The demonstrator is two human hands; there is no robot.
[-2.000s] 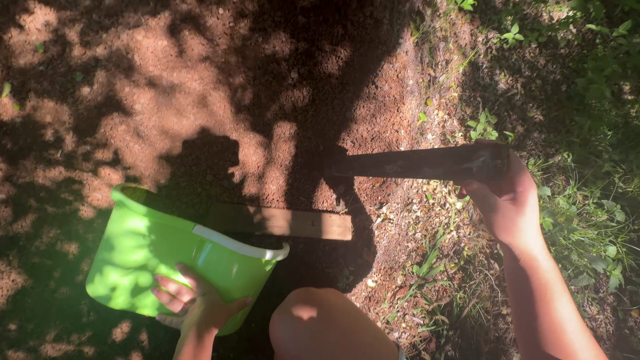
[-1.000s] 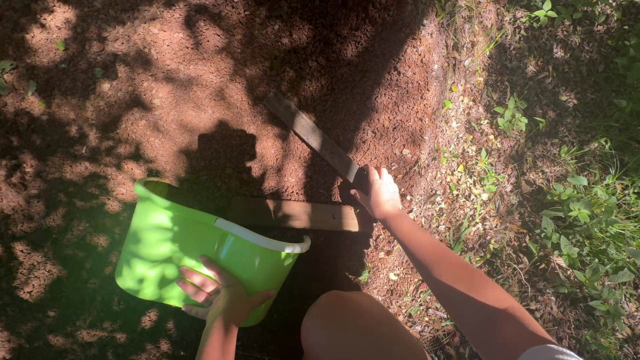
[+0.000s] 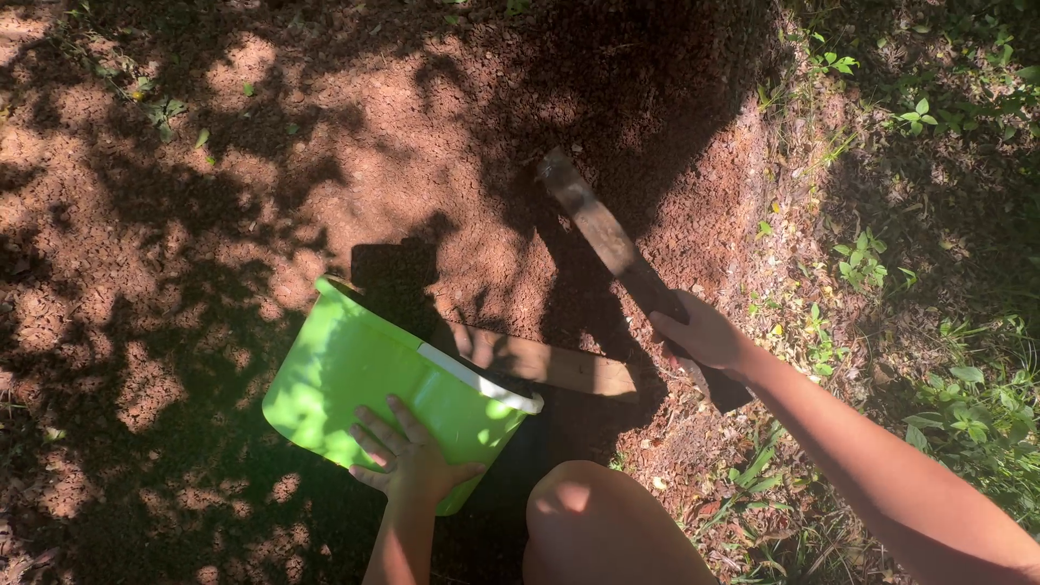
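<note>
A green plastic bucket [image 3: 366,374] with a white handle lies tilted on the reddish soil, its mouth facing up and to the right. My left hand [image 3: 406,455] presses on the bucket's outer side with the fingers spread. In my right hand [image 3: 703,333] is a long flat wooden board [image 3: 597,227], gripped near its lower end; its far end points up and left over the soil. A second wooden plank [image 3: 561,366] rests on the ground by the bucket's mouth, partly hidden behind the rim. What is inside the bucket is hidden.
Loose reddish gravelly soil [image 3: 390,146] spreads ahead and to the left, patched with shadow. Along the right side run dry leaves and low green plants [image 3: 861,260]. My bent knee [image 3: 601,520] is at the bottom centre, close to the bucket.
The board in my right hand has swung from nearly level to a slant, its far end now farther up. My right hand has moved left and down from the edge strip. My left hand stays on the bucket.
</note>
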